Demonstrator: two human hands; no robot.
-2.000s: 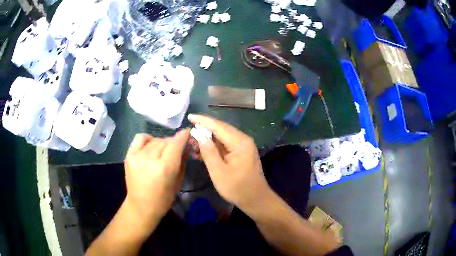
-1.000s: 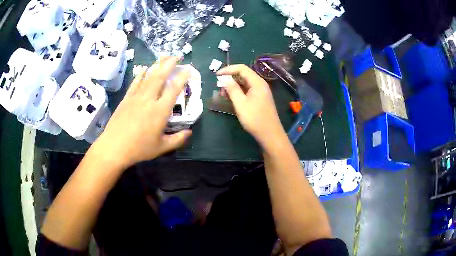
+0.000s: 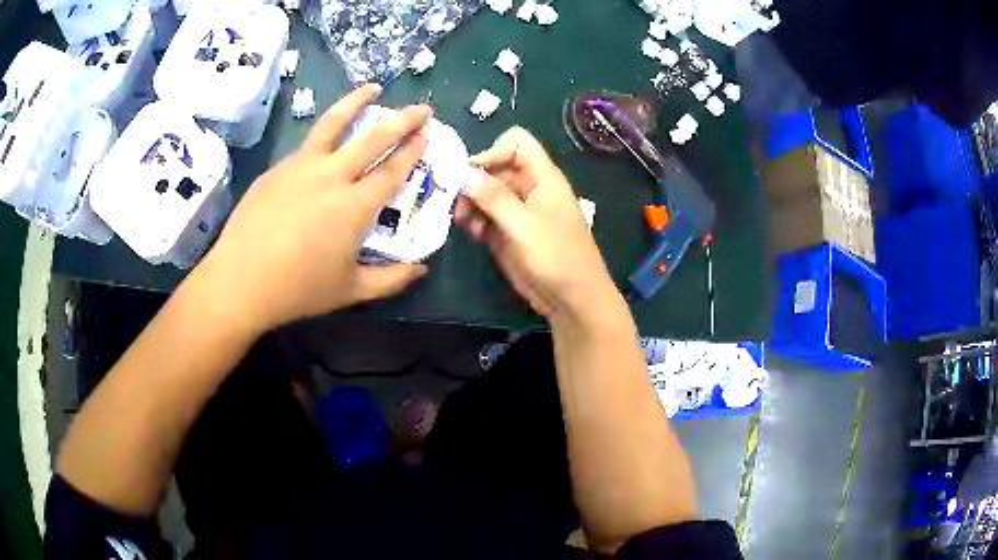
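Note:
A white housing [image 3: 436, 224] with dark parts and thin wires inside stands on the dark green bench in front of me. My left hand [image 3: 317, 213] lies over its left side, fingers spread on its far and near rim, holding it. My right hand [image 3: 525, 219] is at the housing's right edge, thumb and fingers pinched on a small white piece [image 3: 473, 178], which is at the rim. The fingers partly hide the piece; whether it touches the housing cannot be told.
Several white housings [image 3: 164, 181] stand at left. A clear bag [image 3: 378, 33] lies at the top. A glue gun [image 3: 681, 219] lies at right, its nozzle over a round brownish dish [image 3: 613, 120]. Small white pieces [image 3: 485, 104] are scattered. Blue bins [image 3: 828, 306] stand at right.
My right hand has brought the small white piece left to the housing's edge. My left hand, which came onto the housing, stays there. The view has shifted slightly.

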